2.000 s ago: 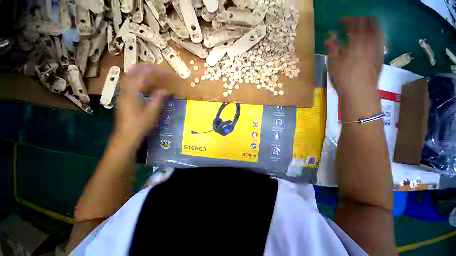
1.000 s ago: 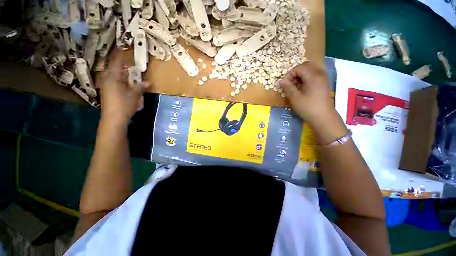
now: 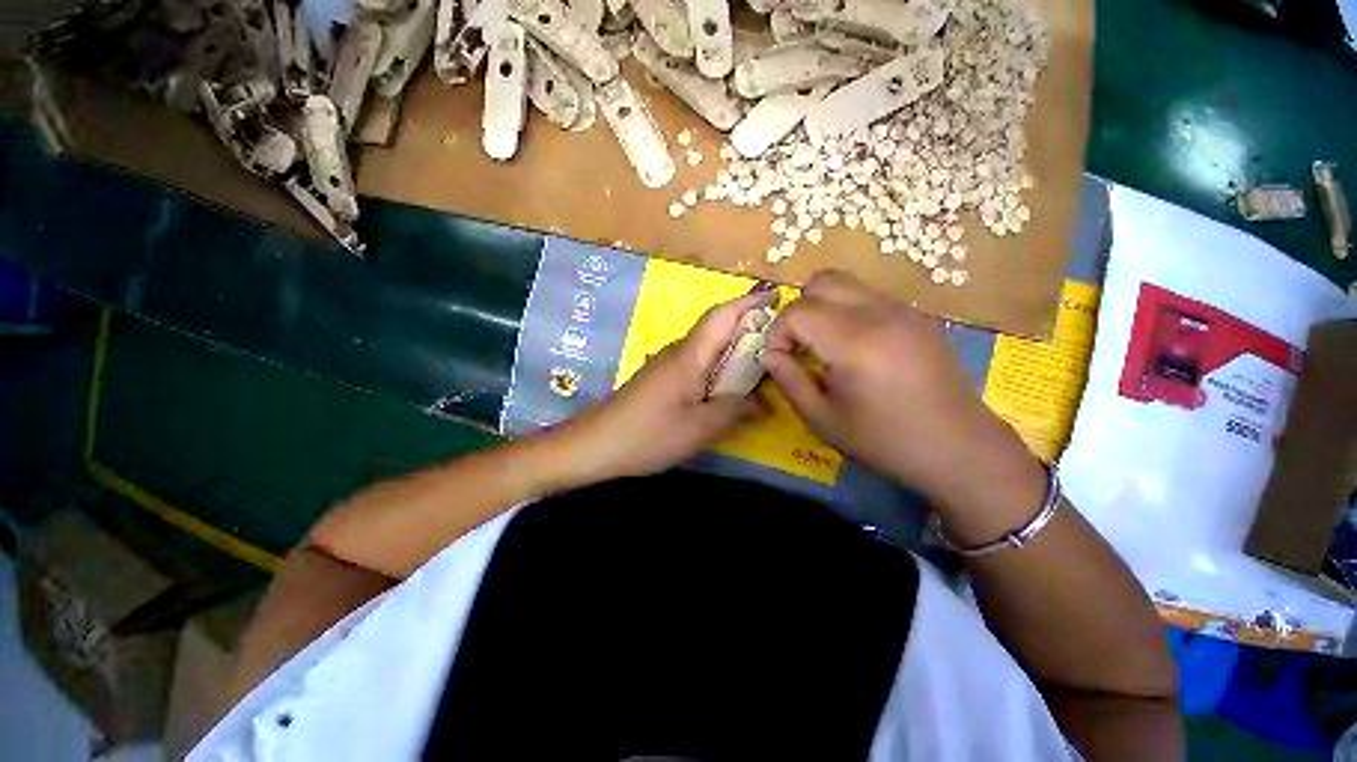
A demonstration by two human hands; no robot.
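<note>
My left hand (image 3: 677, 402) holds a beige elongated housing (image 3: 738, 362) above the grey and yellow headset carton (image 3: 581, 328). My right hand (image 3: 871, 365) is at the upper end of that housing, its thumb and forefinger pinched against it. Whether a small round piece is between these fingertips cannot be seen. A heap of beige housings (image 3: 640, 131) lies at the upper left and top middle. A loose pile of small cream round pieces (image 3: 908, 186) lies to its right. Both heaps are on brown cardboard (image 3: 491, 194).
Right of the carton lies a white printed sheet (image 3: 1191, 447) with a red picture, and a small brown cardboard box (image 3: 1310, 462) stands on it. Single housings (image 3: 1329, 206) lie on the green surface at the upper right. Cartons (image 3: 104, 625) show at the lower left.
My left hand has moved from the heap's lower edge to above the carton with a housing. My right hand has moved from the small round pieces to that housing. The view has shifted.
</note>
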